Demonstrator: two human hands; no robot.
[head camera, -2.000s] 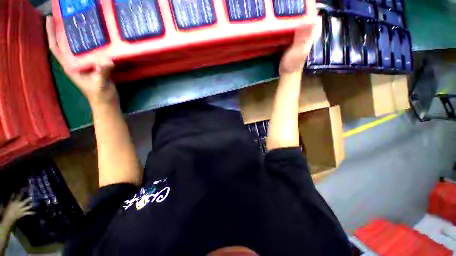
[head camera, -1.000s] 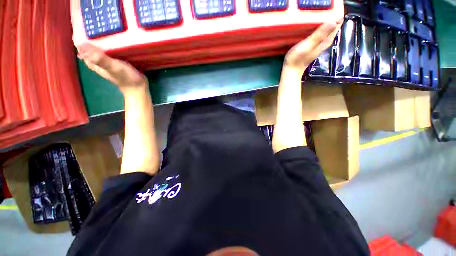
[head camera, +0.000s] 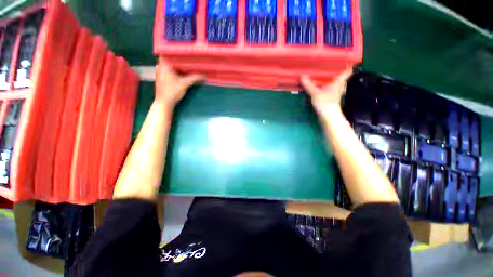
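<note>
A stack of red foam trays (head camera: 254, 53) is at the top centre over the green bench. Its top tray holds a row of keypad phones (head camera: 261, 30) with blue film over their screens; the upper part is cut off by the frame. My left hand (head camera: 175, 84) holds the stack's near left corner, thumb along the front side. My right hand (head camera: 327, 89) holds the near right corner the same way. Fingers are partly hidden behind the stack. Whether the stack rests on the bench cannot be told.
A tall stack of red foam trays (head camera: 92, 119) stands at left, open-backed phones (head camera: 21, 65) on top. A black plastic tray (head camera: 384, 108) with some dark blue back covers (head camera: 432, 153) lies at right. The green bench (head camera: 248, 157) has cardboard boxes (head camera: 448, 232) below its edge.
The held stack has moved away from my body, further over the bench, with both arms stretched forward. The view has shifted, showing more bench, the left stack's top and more of the black tray.
</note>
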